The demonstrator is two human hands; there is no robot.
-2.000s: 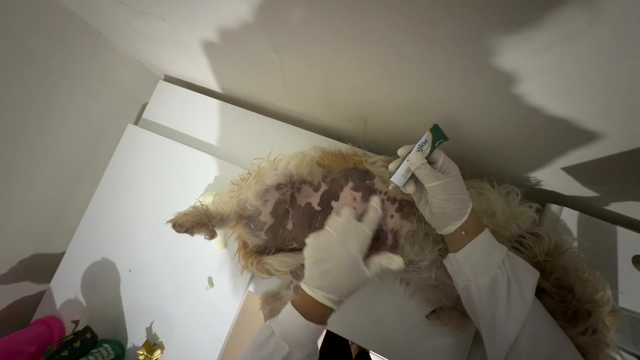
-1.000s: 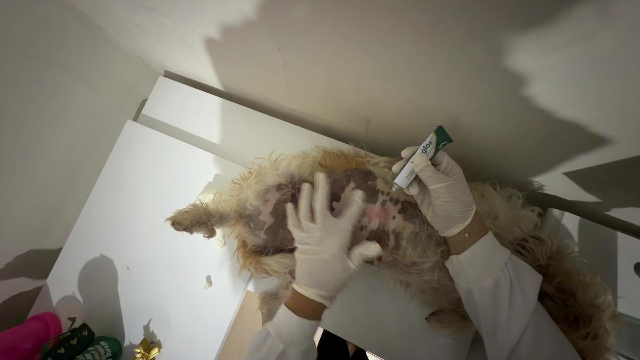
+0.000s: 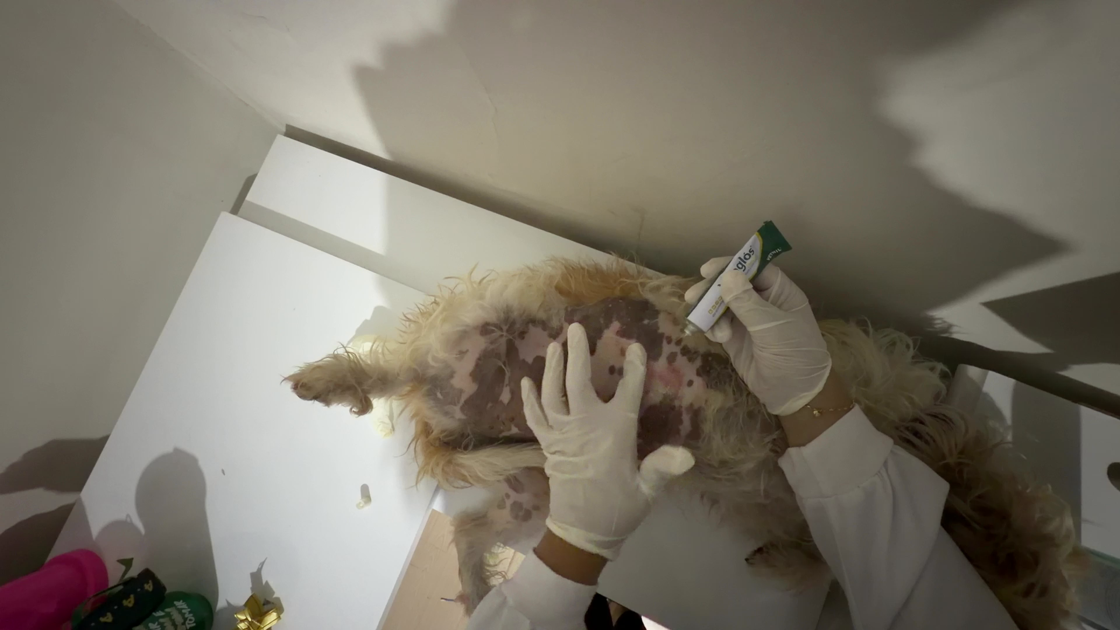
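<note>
A long-haired, light tan dog (image 3: pixel 717 420) lies on a white table, its bare belly with dark and pink patches turned up. My left hand (image 3: pixel 595 446), in a pale glove, rests spread on the belly skin and holds nothing. My right hand (image 3: pixel 770 337), gloved too, grips a white and green ointment tube (image 3: pixel 739 276) at the upper side of the belly. The tube's nozzle points down left, close to the skin. A reddened patch of skin (image 3: pixel 667 378) shows between the hands.
A pink object (image 3: pixel 52 591), a green container (image 3: pixel 179 612) with writing and a gold bow (image 3: pixel 258 612) are at the lower left. A small pale scrap (image 3: pixel 364 497) lies on the white tabletop (image 3: pixel 262 367). A wall (image 3: pixel 569 105) rises behind the dog.
My left hand first moved left along the belly with its fingers spreading; since then it sits slightly lower. The right hand stays near the same spot with the tube.
</note>
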